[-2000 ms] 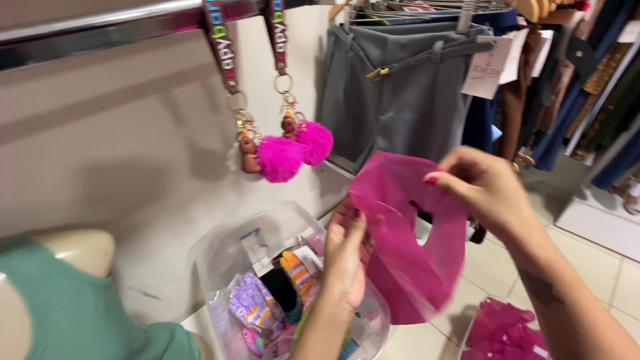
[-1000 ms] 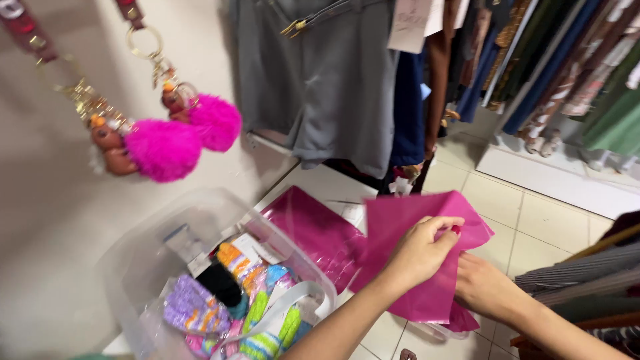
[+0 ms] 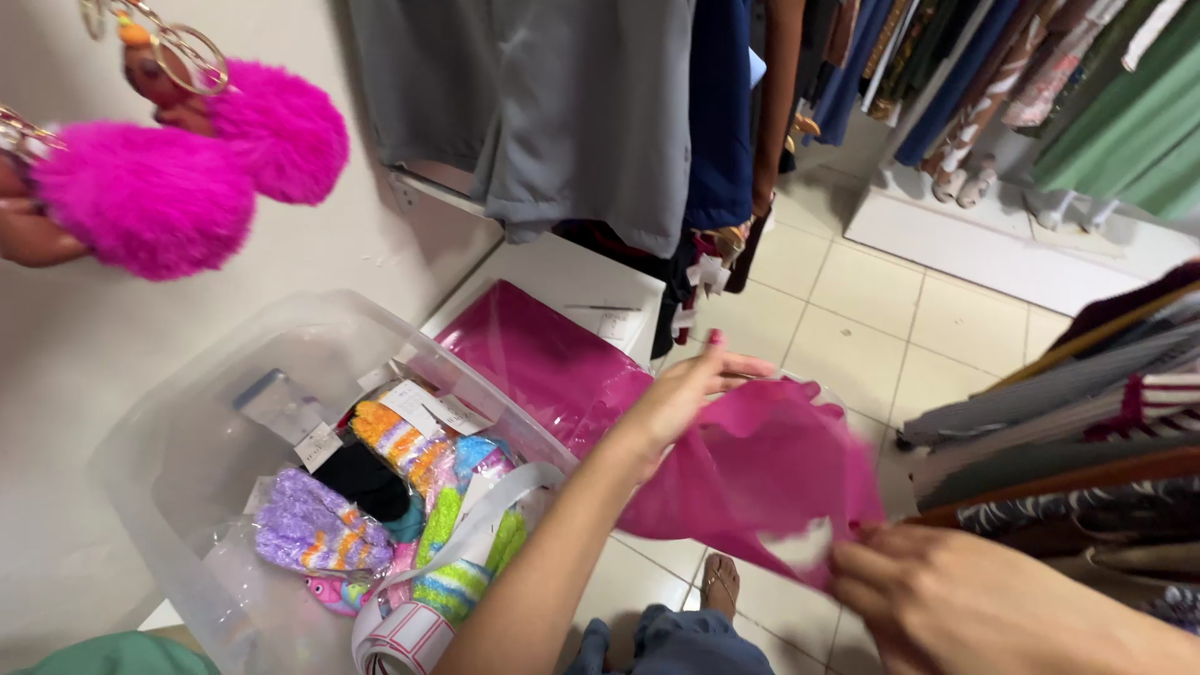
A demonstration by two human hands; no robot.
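A thin pink plastic bag (image 3: pixel 750 459) with a cut-out hole is stretched out between my hands, blurred in part. My left hand (image 3: pixel 689 394) lies against its upper left side with the fingers apart and the thumb up. The bag's lower right edge is pinched in my right hand (image 3: pixel 891 572). More pink plastic (image 3: pixel 544 347) lies flat on a white surface (image 3: pixel 600 272) behind my left forearm. Left of that forearm, a clear plastic bin (image 3: pixel 197 375) holds fuzzy striped socks (image 3: pixel 319 525), tags and a roll of labels (image 3: pixel 412 637).
Keychains with magenta pompoms (image 3: pixel 150 197) hang at the upper left. Gray shorts (image 3: pixel 591 112) hang above the white surface. Racked clothes (image 3: pixel 1078 469) stand at the right, near a white platform (image 3: pixel 966 253) with shoes. Below are a tiled floor (image 3: pixel 853 328) and a sandaled foot (image 3: pixel 720 581).
My hands have moved apart, and the pink bag is spread between them. My left hand's fingers have opened out. The view has tilted down since the earliest frame.
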